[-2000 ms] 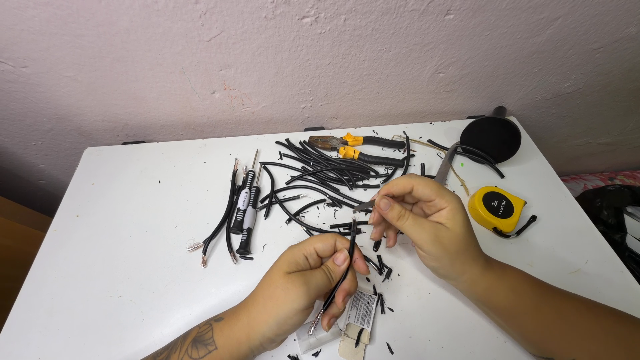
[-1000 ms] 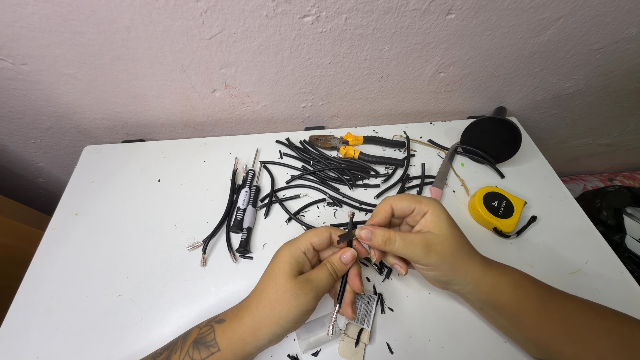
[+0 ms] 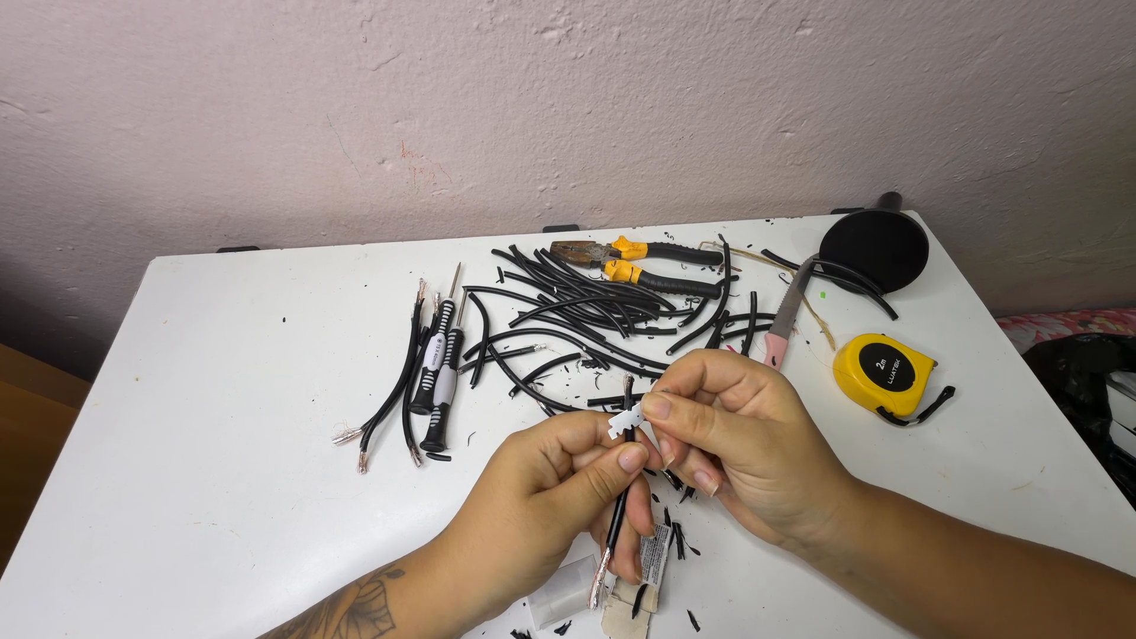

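Observation:
My left hand [image 3: 568, 497] grips a short black cable [image 3: 619, 515] between thumb and fingers; bare copper strands show at its lower end, and its upper tip also looks stripped. In my right hand [image 3: 741, 430] a small notched metal razor blade [image 3: 627, 420] is pinched, lying across the cable just above my left thumb. Beyond the hands lies a pile of cut black cables [image 3: 586, 293]. Several cables with bared copper ends [image 3: 388, 408] rest at the left, beside two precision screwdrivers [image 3: 437, 364].
Combination pliers [image 3: 639, 257] with orange and black handles lie behind the pile. To the right are a pink-handled serrated knife [image 3: 790, 311], a yellow tape measure [image 3: 880, 373] and a round black object [image 3: 874, 251]. A clear plastic case [image 3: 564, 590], printed cardboard [image 3: 655, 555] and black scraps sit below my hands.
The blade has turned and now shows a bright flat face across the cable. My right hand has moved slightly from where it was two seconds ago, uncovering the knife's pink handle.

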